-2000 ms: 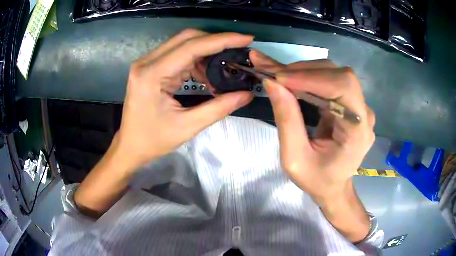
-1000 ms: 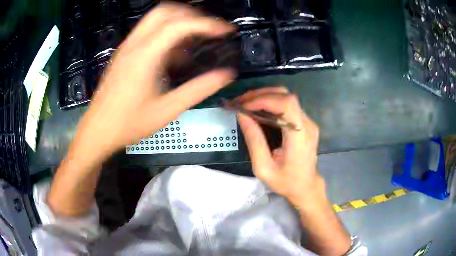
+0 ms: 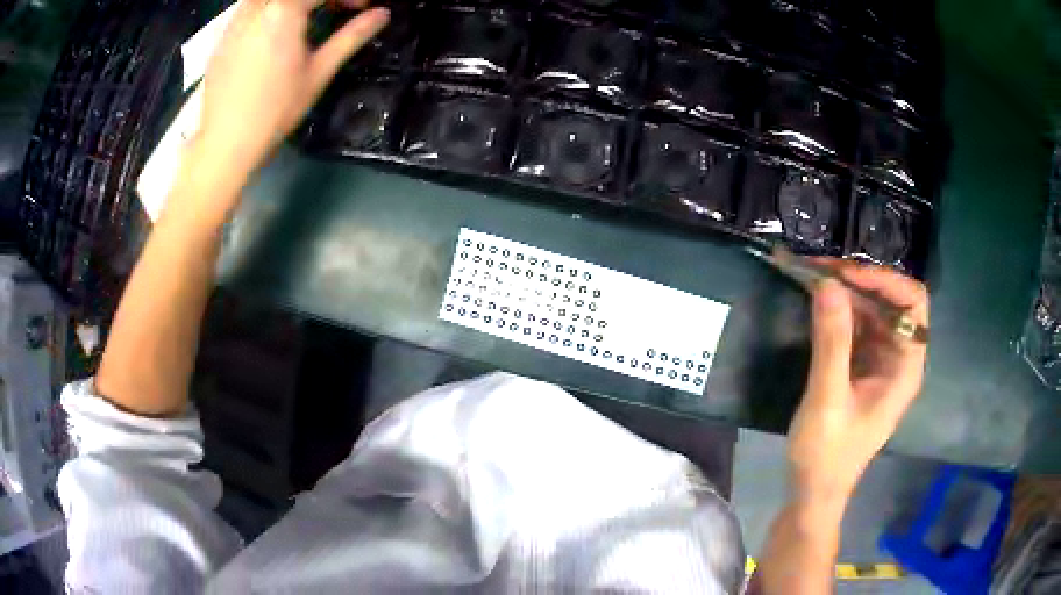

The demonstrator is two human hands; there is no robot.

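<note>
My left hand is at the upper left over the tray's left side, its fingertips partly cut off by the top edge; whether it holds a round black housing cannot be told. My right hand holds the metal tweezers like a pen, tips pointing left near the tray's front edge. The white sticker backing sheet lies flat on the green bench between the hands, with rows of small dark rings and a bare area at its upper right. The glossy black blister tray lies behind it, with round shapes in its pockets.
A second dark tray stands at the far left, with pale paper strips beside it. A glittering clear tray or bag is at the right edge. A blue plastic frame and yellow-black floor tape are below the bench.
My left hand has moved up and left from above the sheet, uncovering its left part. My right hand with the tweezers has moved right. The view has shifted and shows more of the tray.
</note>
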